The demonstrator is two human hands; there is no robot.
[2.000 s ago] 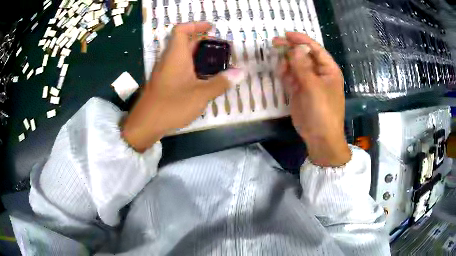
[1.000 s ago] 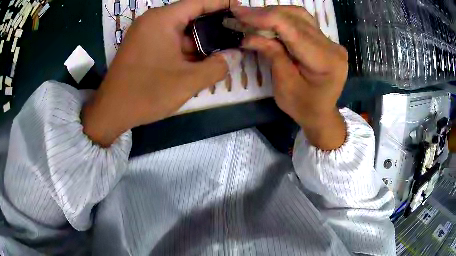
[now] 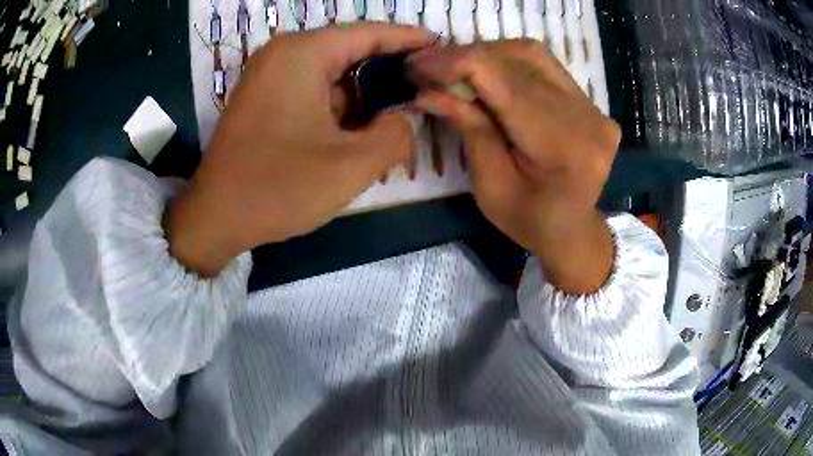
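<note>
My left hand point(image 3: 299, 142) holds a small black glossy device shell point(image 3: 383, 85) between thumb and fingers, above a white sheet. My right hand point(image 3: 526, 125) has its thumb and fingertips pressed together at the shell's right side, touching or very near it. A pale cover shows on a right finger; whether a small part is pinched there is hidden. The white sheet point(image 3: 579, 80) bears rows of narrow grey and brown strips and lies under both hands, partly covered by them.
A blank white square point(image 3: 150, 130) lies left of the sheet. Loose cream-white pads point(image 3: 36, 71) are scattered at upper left. A clear ribbed tray point(image 3: 713, 89) is at upper right. A white-topped fixture point(image 3: 704, 267) stands at right, with clear packs point(image 3: 758, 414) below it.
Since two seconds ago, my right hand has moved left to the shell, and my left hand has turned the shell. In the last second both hands have shifted slightly down in view.
</note>
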